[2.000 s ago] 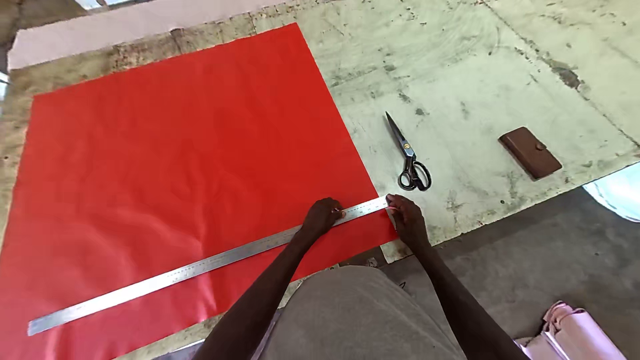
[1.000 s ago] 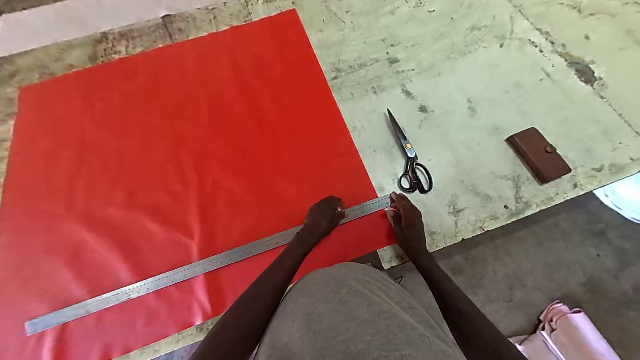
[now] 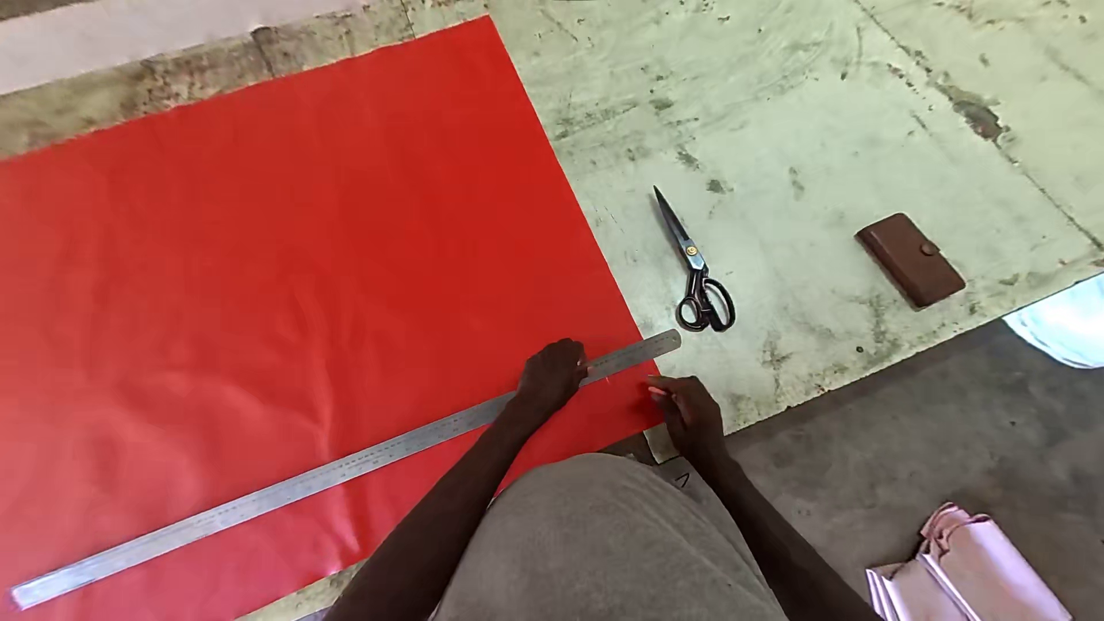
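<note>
A long metal ruler point(image 3: 345, 466) lies slantwise across a large red sheet point(image 3: 345, 241), its right end reaching past the sheet's right edge. My left hand point(image 3: 554, 373) rests on the ruler near that end, fingers bent over it; whether it grips the ruler cannot be told. Just below the ruler's tip, my right hand point(image 3: 690, 412) is at the sheet's right edge, thumb and forefinger close together. Something small and pale may be between them, too small to name. Black-handled fabric shears point(image 3: 692, 259) lie on the table above my right hand, their blades closed.
The worn pale green table point(image 3: 776, 172) bears a brown snap wallet or case point(image 3: 912, 260) at the right. Pale pink material point(image 3: 172, 34) runs along the upper left. Beyond the table's front edge, folded pink material point(image 3: 966, 569) lies low at the right, with a whitish object point(image 3: 1065, 323) above it.
My right hand has left the ruler's right end and moved down to just below it. My left hand stays on the ruler.
</note>
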